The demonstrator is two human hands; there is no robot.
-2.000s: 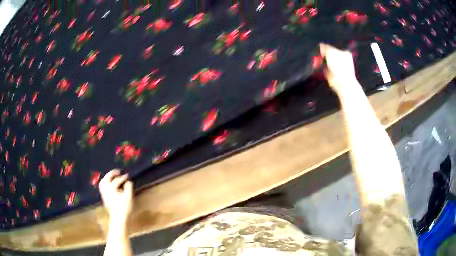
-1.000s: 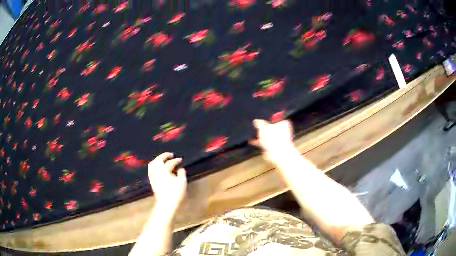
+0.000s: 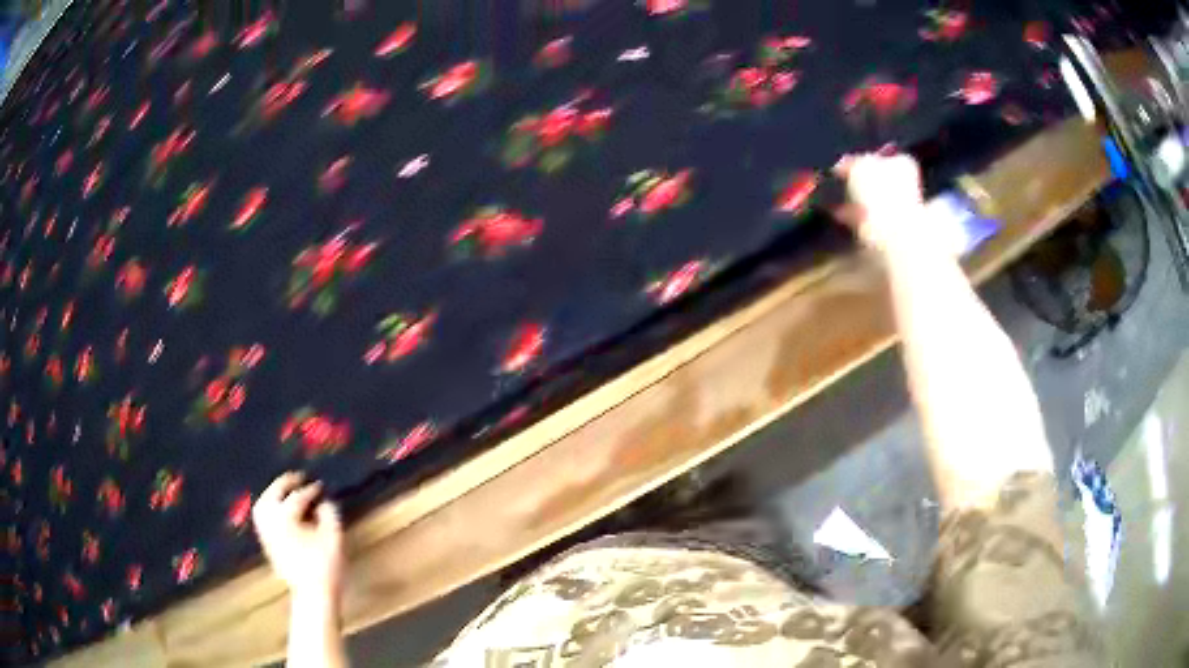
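Observation:
Dark floral fabric (image 3: 430, 170) with red rose clusters covers the table up to its brown wooden edge (image 3: 678, 431). My left hand (image 3: 300, 529) is at the fabric's near edge at the lower left, fingers curled onto the cloth border. My right hand (image 3: 887, 196) is at the fabric edge at the upper right, fingers closed on the cloth; it is blurred. The dark border between them runs along the wooden edge.
A white strip (image 3: 1080, 81) lies near the fabric's far right end. A white-and-purple item (image 3: 965, 225) is at the table edge beside my right wrist. A white scrap (image 3: 850, 535) lies on the grey floor (image 3: 795, 502). A round dark object (image 3: 1089, 268) stands beyond the table edge.
My hands were closer together a second ago and are now far apart, left hand to the left, right hand up and right. The table's right end has come into view.

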